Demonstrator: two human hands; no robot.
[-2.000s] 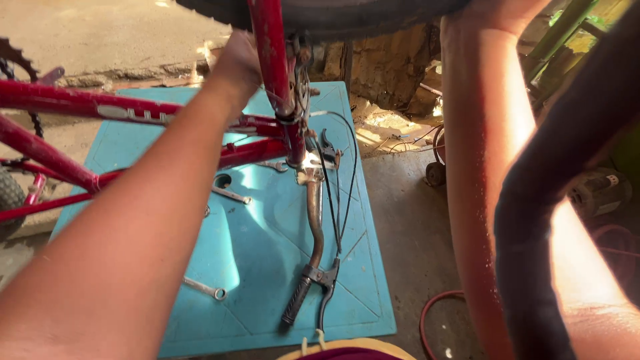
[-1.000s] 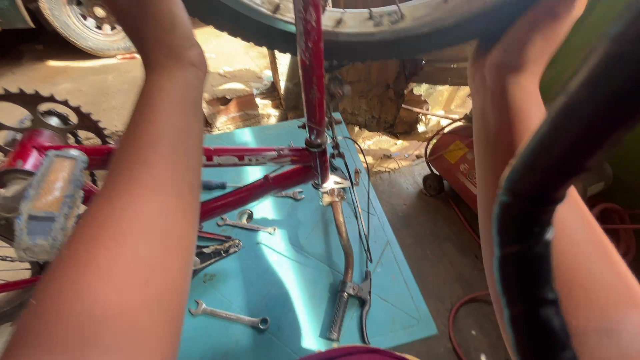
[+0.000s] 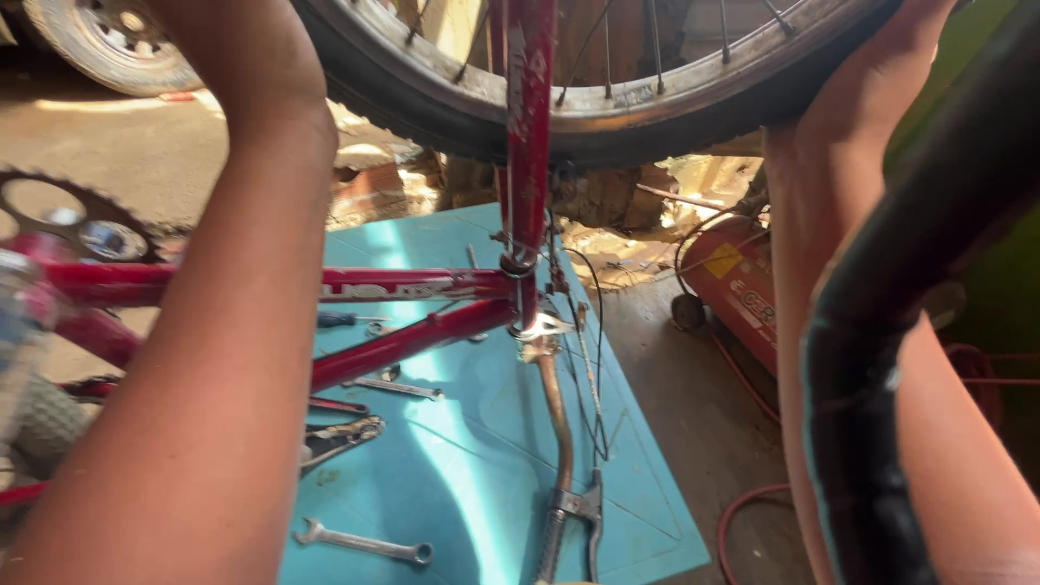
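A spoked bicycle wheel with a black tire point(image 3: 617, 146) spans the top, at the fork point(image 3: 532, 122) of an upside-down red bicycle frame point(image 3: 422, 284). My left hand point(image 3: 219, 41) is at the top left beside the tire, mostly cut off by the edge; its fingers are out of view. My right hand point(image 3: 869, 89) is against or close to the tire's right side, fingers hidden. The handlebar point(image 3: 556, 406), with grip and brake lever point(image 3: 595, 520), lies along the blue table point(image 3: 650, 520). An combination wrench point(image 3: 361, 543) lies at the table's near left.
Another wrench point(image 3: 402, 388), pliers point(image 3: 345, 439) and a screwdriver point(image 3: 345, 319) lie under the frame. A chainring point(image 3: 106, 207) is at left. A red air compressor point(image 3: 731, 284) and hose point(image 3: 731, 520) stand right. A blurred black curved thing point(image 3: 853, 366) crosses the right foreground.
My left hand has moved left, away from the fork it was beside two seconds ago. More of the wheel's rim and spokes shows now. The view has shifted somewhat.
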